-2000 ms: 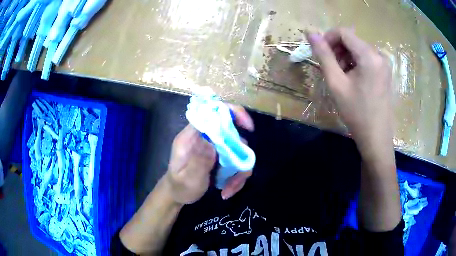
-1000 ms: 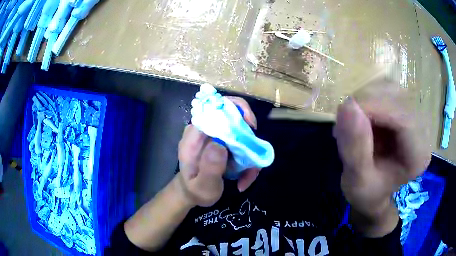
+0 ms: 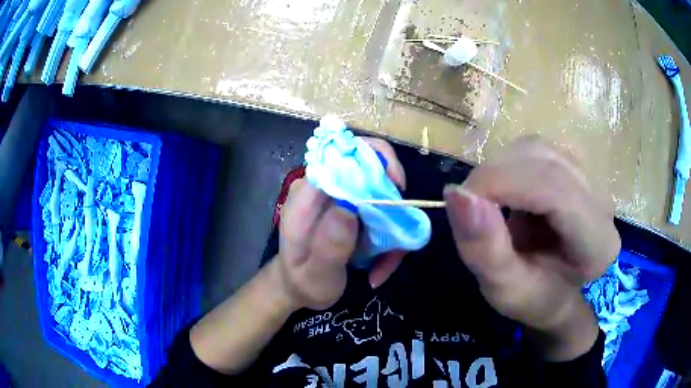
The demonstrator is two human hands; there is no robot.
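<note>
My left hand (image 3: pixel 322 250) holds a pale blue-white moulded leg piece (image 3: pixel 360 178) over my lap, just off the table edge. Its toe-like ridges point up and left, and its rounded heel end points down and right. Dark blue shows at both sides of the foot; the rest of the piece is hidden behind the foot and hand. My right hand (image 3: pixel 530 235) pinches a thin tan stick (image 3: pixel 409 203) between thumb and fingertips. The stick lies across the foot, with its tip at the dark-blue part (image 3: pixel 345 205) by my left thumb.
A stained pad (image 3: pixel 436 83) on the table bears several thin sticks and a white lump (image 3: pixel 461 51). Leg pieces (image 3: pixel 83 34) fan out at the upper left; one leg (image 3: pixel 680 136) lies at the right. Blue crates (image 3: pixel 178 258) with pale pieces stand below the table edge on both sides.
My right hand has moved from the pad down over my lap with a stick and then in to the foot. My left hand has moved slightly right with the piece.
</note>
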